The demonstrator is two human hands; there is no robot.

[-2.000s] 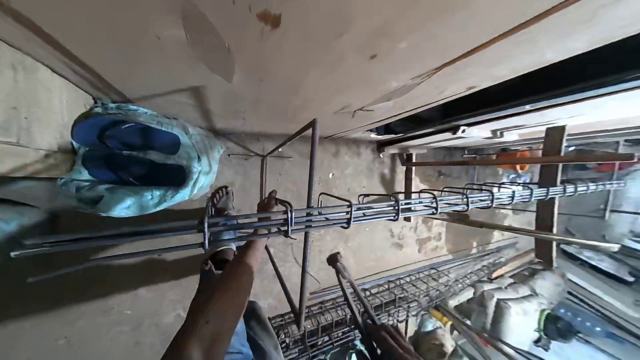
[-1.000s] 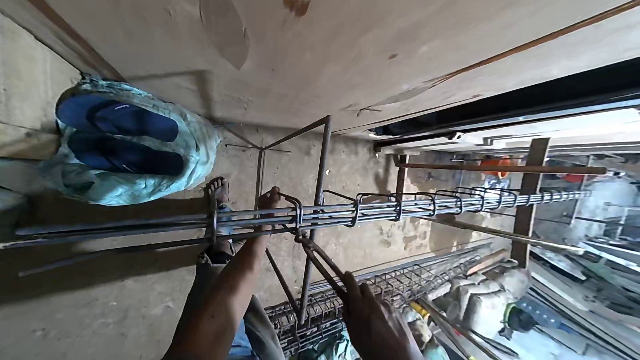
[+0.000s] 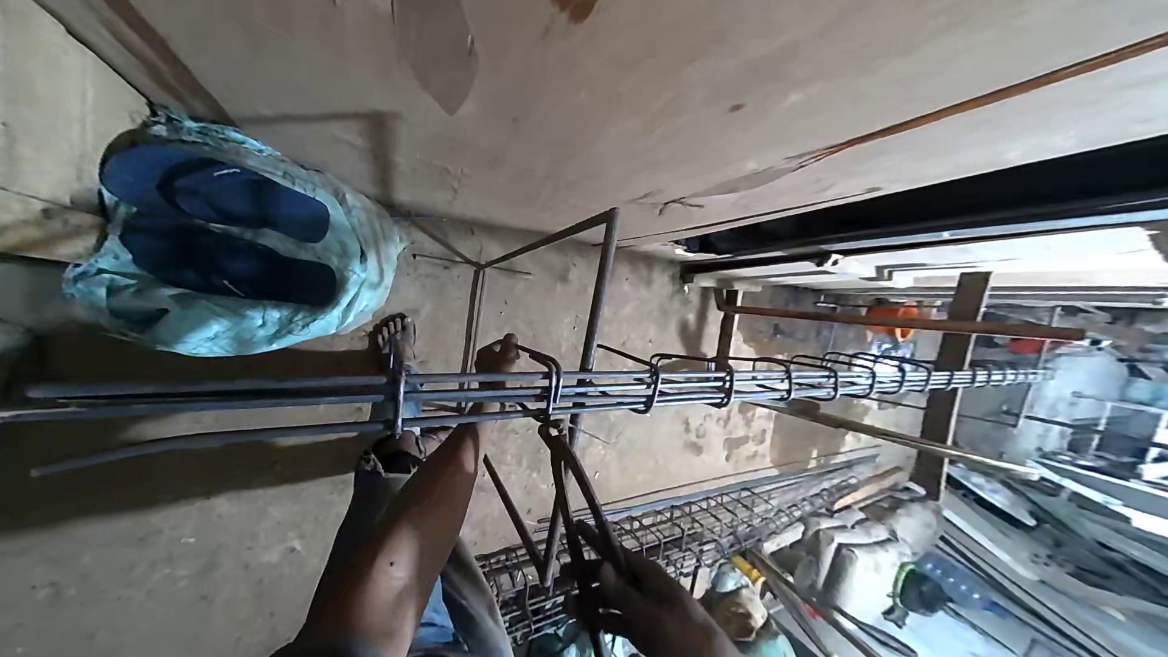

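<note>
A long cage of steel rebar rods (image 3: 319,401) with several square stirrups (image 3: 655,383) runs across the view, over a metal stand (image 3: 598,292). My left hand (image 3: 497,356) reaches across the rods and holds one stirrup (image 3: 554,379) at its upper corner. Lower down, my right hand (image 3: 630,584) grips the handles of steel pincers (image 3: 570,493). Their jaws meet the lower edge of that stirrup, where it crosses the bottom rod. Another stirrup (image 3: 399,397) sits on the rods to the left, above a foot in a sandal.
Blue flip-flops (image 3: 237,196) lie on a pale green sack (image 3: 365,265) at the left. A wall fills the top. More rebar cages (image 3: 675,538) lie on the floor below the rods, near sacks (image 3: 849,547) and a plastic bottle (image 3: 958,579). A wooden post (image 3: 954,383) stands at the right.
My right hand has brought the pincers up and left to the cage; two seconds ago their jaws were apart from it, lower right. My left hand remains at the stirrup.
</note>
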